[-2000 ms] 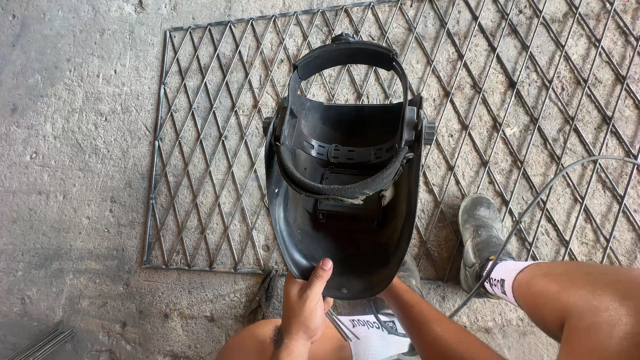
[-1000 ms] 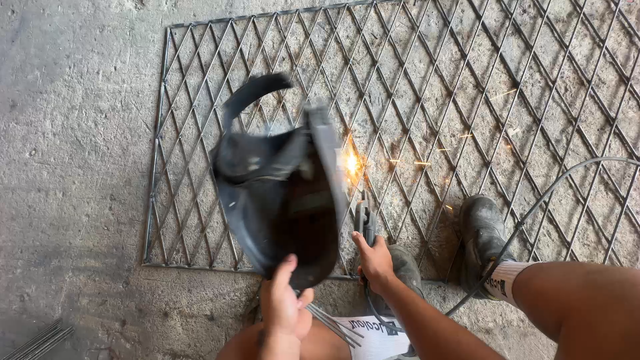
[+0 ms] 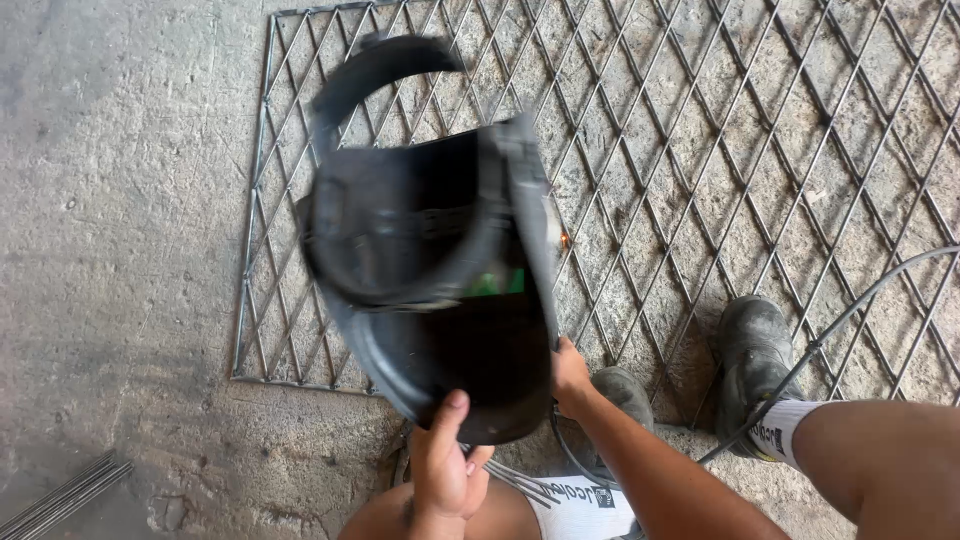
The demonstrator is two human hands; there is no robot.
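My left hand grips the chin edge of a black welding helmet, its thumb inside the shell. The helmet is blurred, its headband toward the top and a green patch showing in its lens. Thin metal rods stick out from behind that hand. My right hand is partly covered by the helmet's right edge; its fingertips and the electrode holder seen in it a second ago are hidden. A small orange glow shows on the steel lattice just right of the helmet.
The lattice lies on rough concrete. A boot stands at its near edge on the right, another nearer the middle. A cable curves past the right leg. A bundle of metal rods lies at the lower left.
Two seconds ago the helmet was upright; it has since swung left and tilted. My right hand appeared with an electrode holder beside bright sparks one second ago; now only a small glow shows.
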